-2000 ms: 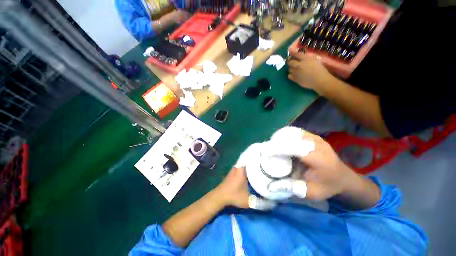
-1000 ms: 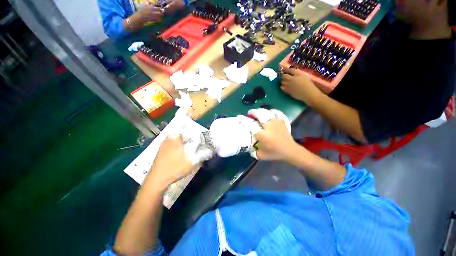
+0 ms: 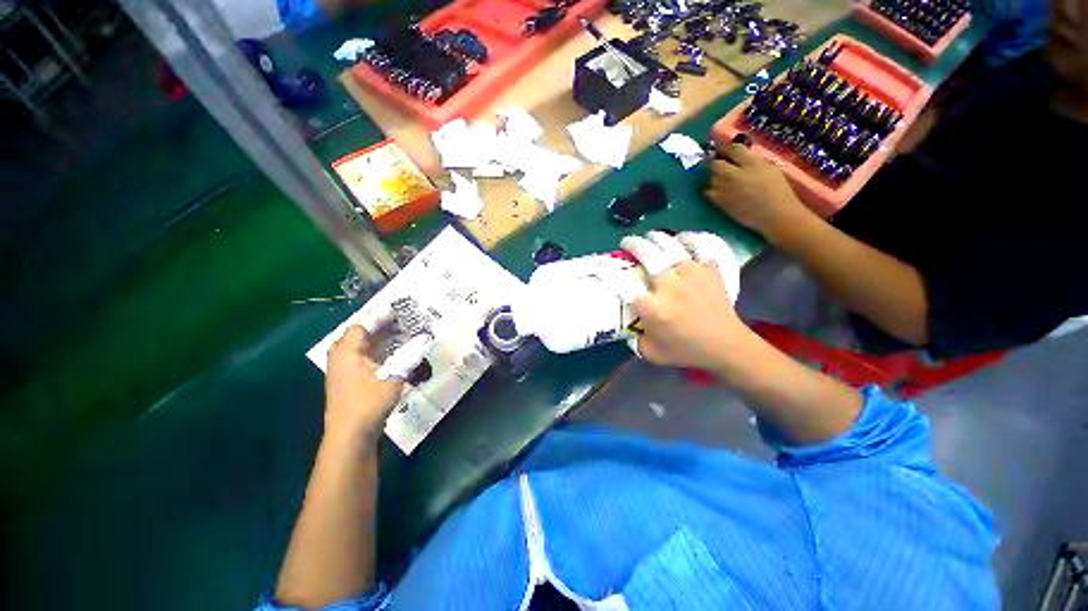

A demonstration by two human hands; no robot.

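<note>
My right hand (image 3: 686,308) is wrapped around a large white bottle (image 3: 579,304). The bottle lies tilted almost flat, its neck end pointing left at a small dark round container (image 3: 504,328) with a pale ring on top. The container is at the right edge of a printed white sheet (image 3: 459,281). My left hand (image 3: 370,376), with white coverings on the fingertips, is over the sheet's left part. A small dark part (image 3: 418,370) shows by its fingers; whether they grip it is unclear.
Crumpled white wipes (image 3: 507,155), an orange-edged box (image 3: 388,185) and a black open box (image 3: 614,81) are behind the sheet. Black units (image 3: 638,203) lie on the green mat. A metal post (image 3: 280,137) slants at left. A red tray (image 3: 829,119) and a co-worker's hand (image 3: 752,191) are right.
The bottle went from upright near my body to tilted over the sheet by the round container. My left hand left the bottle, reached across the sheet and is now at its left side.
</note>
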